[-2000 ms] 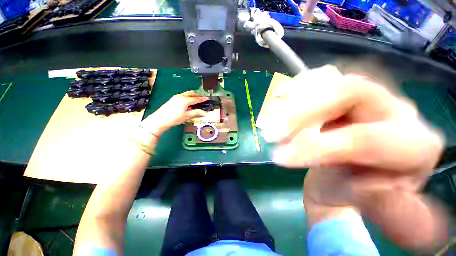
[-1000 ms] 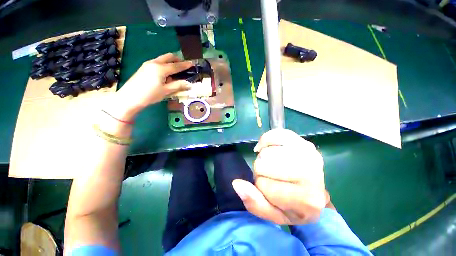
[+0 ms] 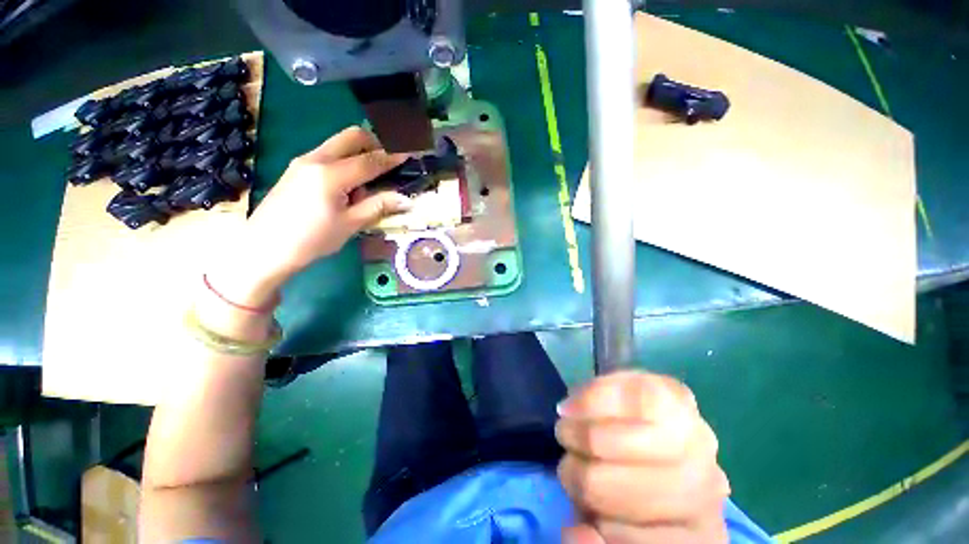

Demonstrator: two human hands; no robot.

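The arbor press head stands at the top, with its dark ram just above the pale fixture on the green and brown press base. A black part lies at the fixture under the ram. My left hand holds this part from the left with thumb and fingers. My right hand is closed around the lower end of the grey press lever, at the bottom right. The lever's end is hidden in the hand.
A cardboard sheet on the left carries rows of black parts. Another sheet on the right bears one black part. A pale ring shows on the base's front. The green bench's edge runs in front.
Since a second ago my right hand and the lever end are lower in view. Earlier the right hand was blurred and higher. The left hand stays at the fixture; the view has shifted.
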